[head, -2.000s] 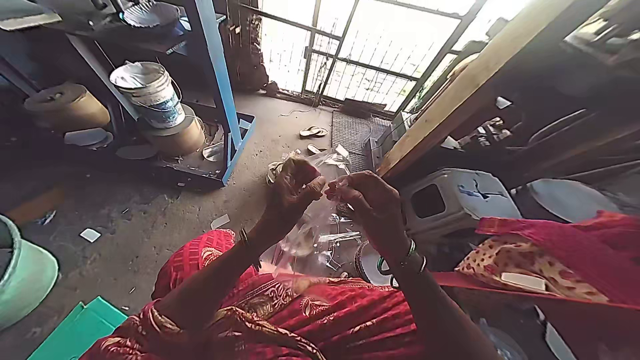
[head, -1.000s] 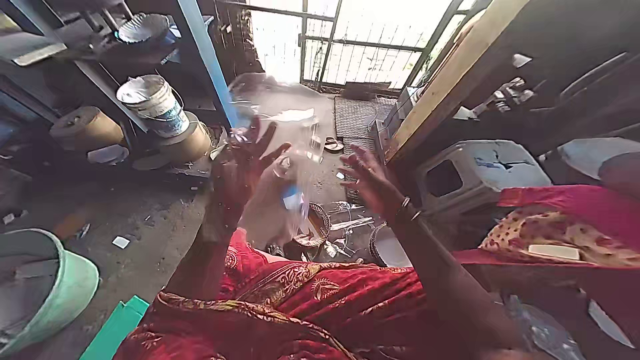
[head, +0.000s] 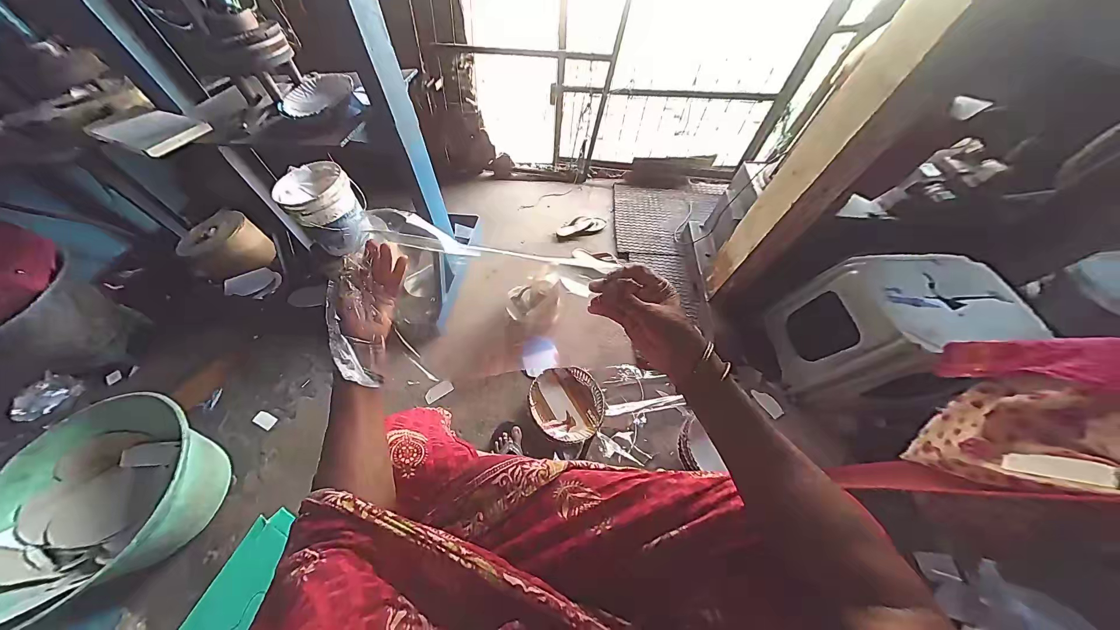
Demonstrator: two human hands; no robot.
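A clear plastic bag [head: 490,306] is stretched between my hands at the middle of the head view. My left hand [head: 371,293] is inside its left end or behind the film, fingers raised and apart. My right hand [head: 643,306] pinches the bag's upper right edge between thumb and fingers. Through the film and below it show the floor and a round patterned container [head: 567,404] with a shiny inside. Scraps of clear film [head: 634,437] lie beside that container. A second round container [head: 700,444] is partly hidden by my right forearm.
A green tub [head: 206,490] stands at the lower left, a paint bucket [head: 315,197] near the blue post [head: 402,114]. On the right are a wooden post [head: 840,122], an upturned white plastic stool [head: 910,306] and patterned cloth [head: 1006,429]. Sandals [head: 581,227] lie before the barred gate.
Two seconds ago both hands were close together on crumpled film. One second ago they were apart with the film billowing between them; now it is spread wide, with my right hand pinching its edge.
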